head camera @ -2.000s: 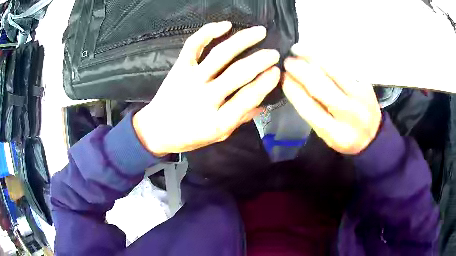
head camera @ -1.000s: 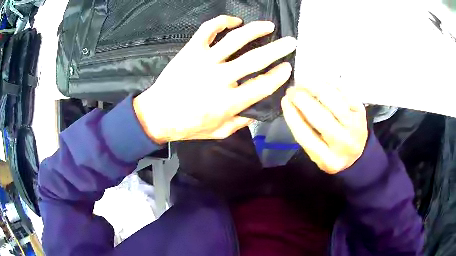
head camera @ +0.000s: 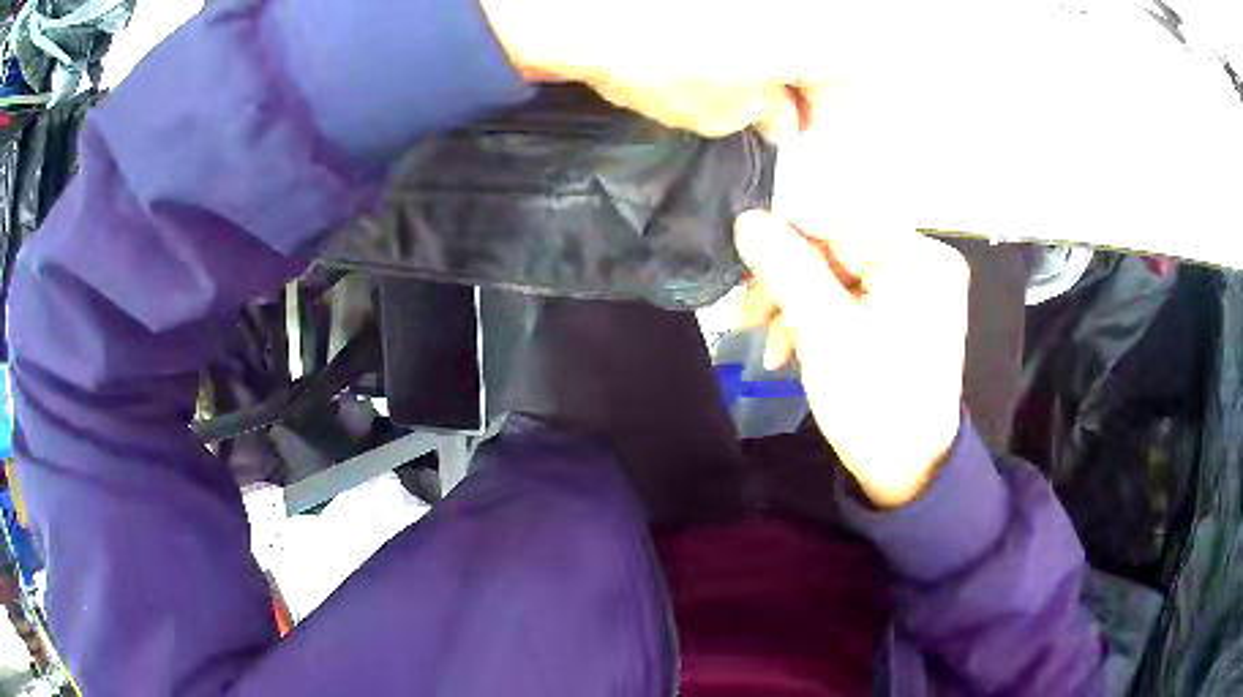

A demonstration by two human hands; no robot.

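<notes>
The black padded panel lies along the table's front edge, smooth shiny cloth and a seamed rim showing. My left hand reaches over its upper right part; it is overexposed and cut off by the top edge, and its fingertips do not show clearly. My right hand is just right of the panel's lower right corner, fingers bent and fingertips close to the rim. Glare hides whether it pinches anything. My left sleeve covers the panel's left part.
The white tabletop is washed out by glare at the upper right. Dark cloth hangs at the right below the table edge. A grey metal bar is under the table at the left. Black pieces stand at the far left.
My left hand has moved up and forward, its forearm now across the panel's left part. My right hand has turned, fingers more bent. The panel's visible part is smaller.
</notes>
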